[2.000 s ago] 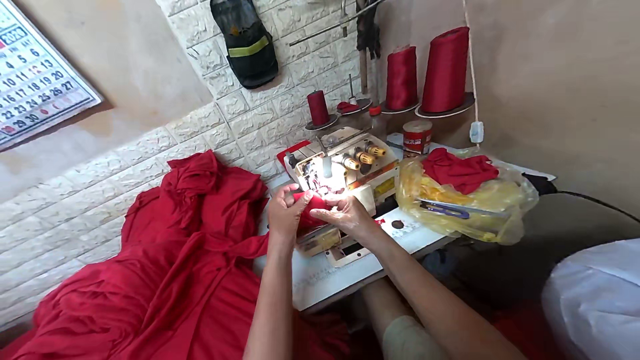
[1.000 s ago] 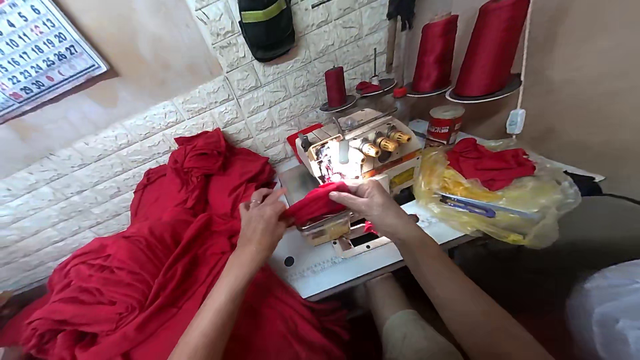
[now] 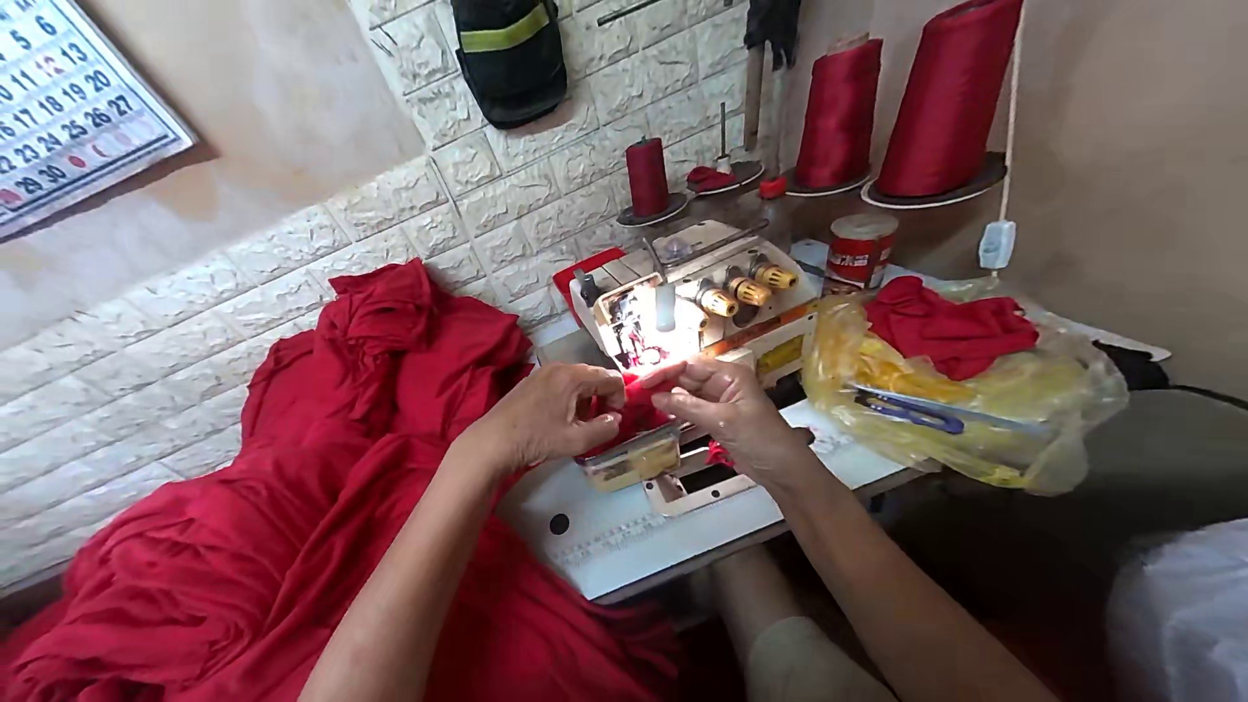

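Note:
A small piece of red fabric (image 3: pixel 639 408) lies between my two hands, just in front of the lit needle area of an overlock sewing machine (image 3: pixel 697 292). My left hand (image 3: pixel 546 414) grips its left side with thumb and fingers. At its right side my right hand (image 3: pixel 726 405) pinches the edge near the presser foot, which the glare partly hides. A large heap of red fabric (image 3: pixel 322 487) lies to the left of the machine. Red thread cones (image 3: pixel 840 117) stand behind the machine, with a smaller red spool (image 3: pixel 647 177) to their left.
On the right of the white machine table (image 3: pixel 624 546) sits a yellowish plastic bag (image 3: pixel 1053 429) with red cloth (image 3: pixel 951 327) and blue-handled thread snips or scissors (image 3: pixel 907 411). A red can (image 3: pixel 860 252) stands behind it. A white cord switch (image 3: pixel 996 244) hangs nearby. White material (image 3: pixel 1185 609) is at lower right.
Compared with one second ago, my hands are closer together, and less of the red piece shows between them. The view has shifted slightly.

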